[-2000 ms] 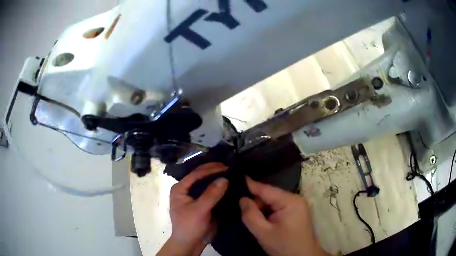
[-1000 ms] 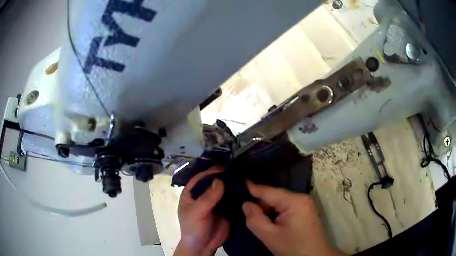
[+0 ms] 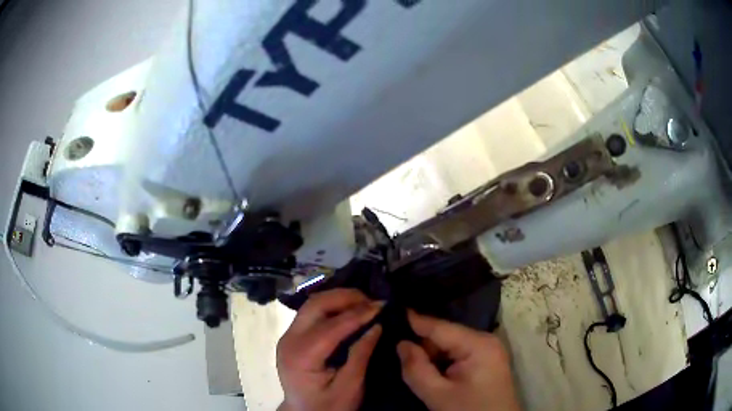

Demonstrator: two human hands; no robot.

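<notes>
A black cloth piece lies at the end of the machine's cylinder arm, partly under the needle area. My left hand grips the cloth at its left side, fingers bent over it. My right hand pinches the cloth between thumb and forefinger at the right, close beside my left hand. The cloth hangs down between both hands to the lower edge. The exact point where needle meets cloth is too dark to tell.
The white machine head fills the top. The black thread tension assembly is left of my hands. Thread snips with a black cord lie at the right on the pale wooden tabletop, near thread scraps and lint.
The view has shifted back and forth. My left hand's fingers have moved up over the cloth, nearer the needle area, and its thumb has changed position. My right hand keeps its pinch.
</notes>
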